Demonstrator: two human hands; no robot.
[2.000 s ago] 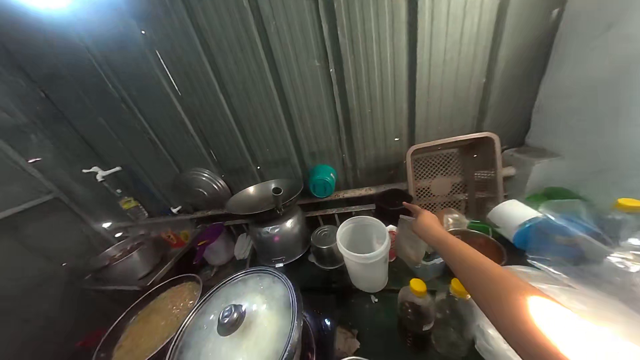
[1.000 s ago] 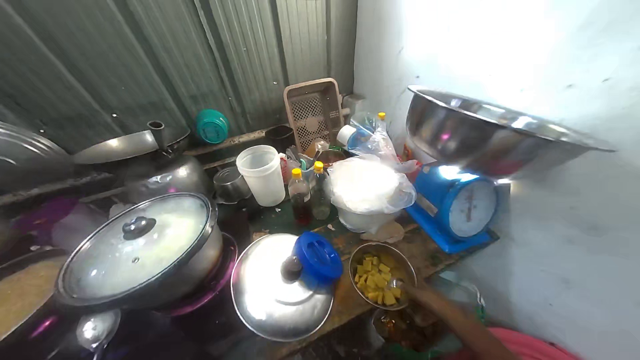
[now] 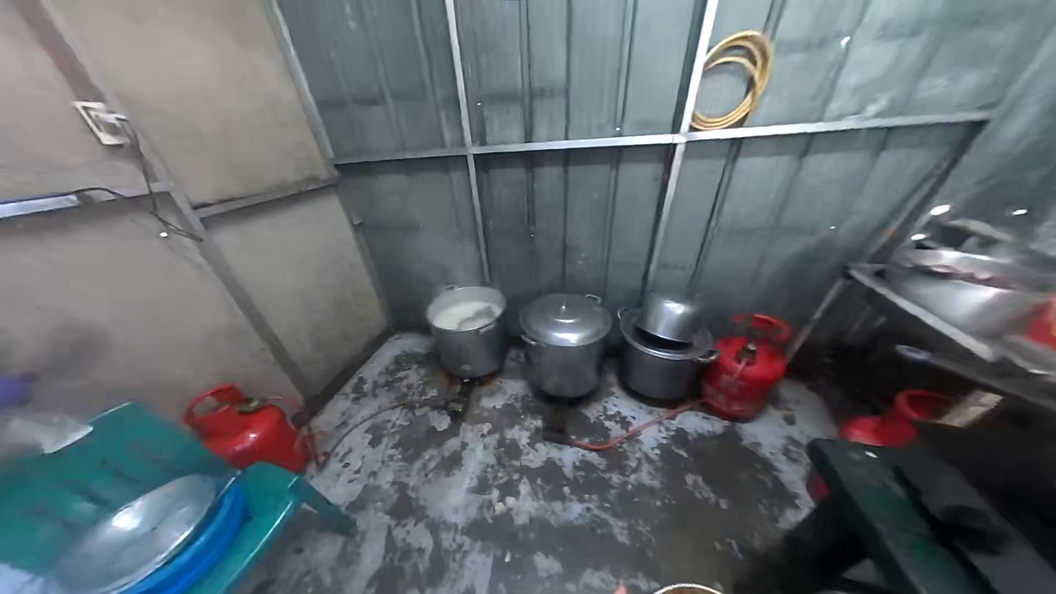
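A sliver of skin, perhaps a fingertip point(image 3: 621, 589), shows at the bottom edge, beside the pale rim of a round container point(image 3: 688, 587). Which hand it belongs to cannot be told, and any grip is hidden below the frame. Farther ahead on the floor, steam rises from an uncovered metal pot of whitish liquid point(image 3: 467, 342). A lidded pot point(image 3: 565, 351) stands to its right. Beyond that, a third large pot point(image 3: 660, 371) has a smaller metal pot point(image 3: 670, 317) tilted on top.
Red gas cylinders stand at left point(image 3: 252, 433), behind centre-right point(image 3: 745, 371) and at right point(image 3: 891, 425). Hoses cross the wet floor point(image 3: 528, 511). A green plastic chair point(image 3: 264, 528) holds a blue basin point(image 3: 202, 549) and metal lid point(image 3: 140, 532). A dark green table point(image 3: 891, 503) juts in at right.
The view has swung from the cluttered counter to floor pots by a corrugated wall. The arm, which reached to the bowl of yellow chunks a second ago, is no longer seen there.
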